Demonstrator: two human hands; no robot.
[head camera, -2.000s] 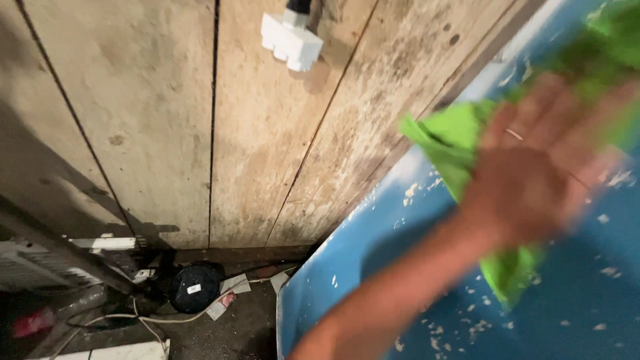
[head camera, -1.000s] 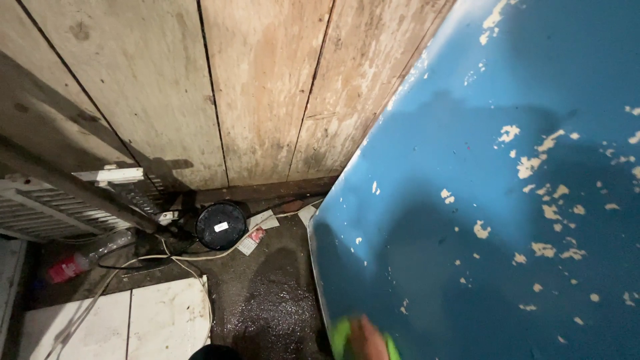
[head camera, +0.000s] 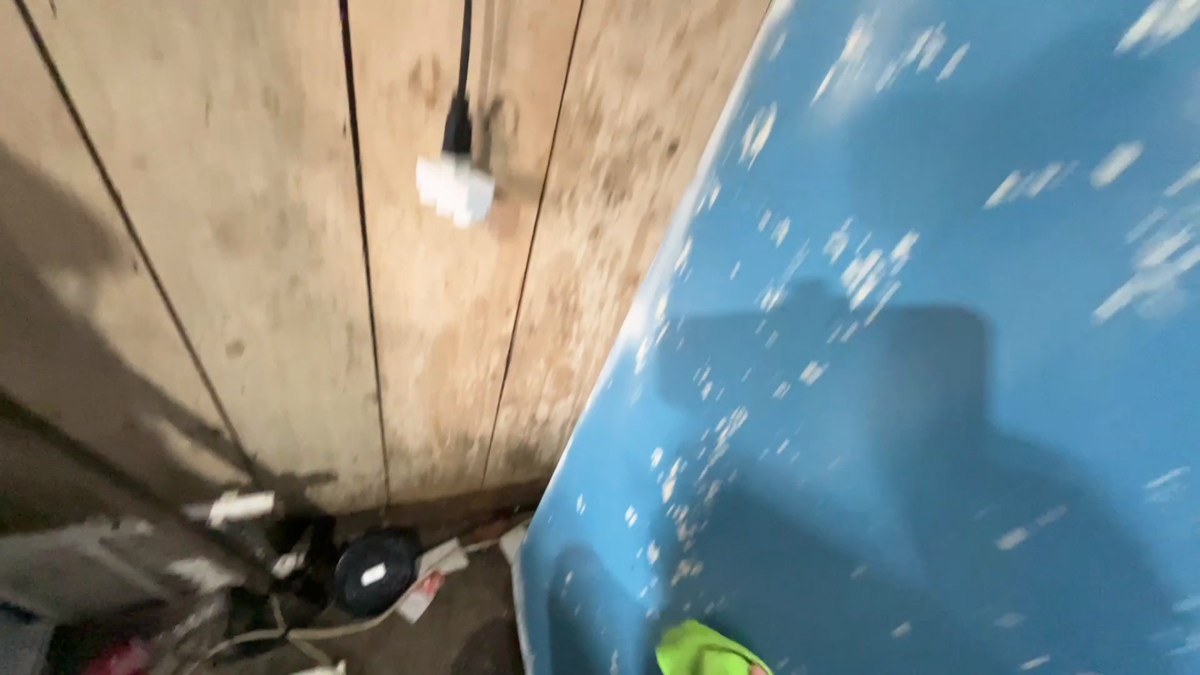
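Note:
A bright green cloth (head camera: 705, 649) shows at the bottom edge of the view, against the lower part of a blue panel (head camera: 797, 525) with many chipped, pale spots. A small bit of my left hand (head camera: 757, 669) shows at the cloth's right side, holding it; the rest of that hand is below the frame. The blue surface is smeared by motion blur and carries dark shadows. My right hand is not in view.
A plank wall (head camera: 281, 281) stands left of the panel. A white plug adapter (head camera: 456, 190) hangs on a black cord before it. On the floor lie a round black object (head camera: 377, 572), paper scraps (head camera: 420, 596) and a pale cable (head camera: 347, 630). A dark bar crosses the lower left.
Two seconds ago my left hand was spread over the cloth high on the blue panel; now hand and cloth are at the bottom edge. The view has shifted, bringing the hanging adapter back in.

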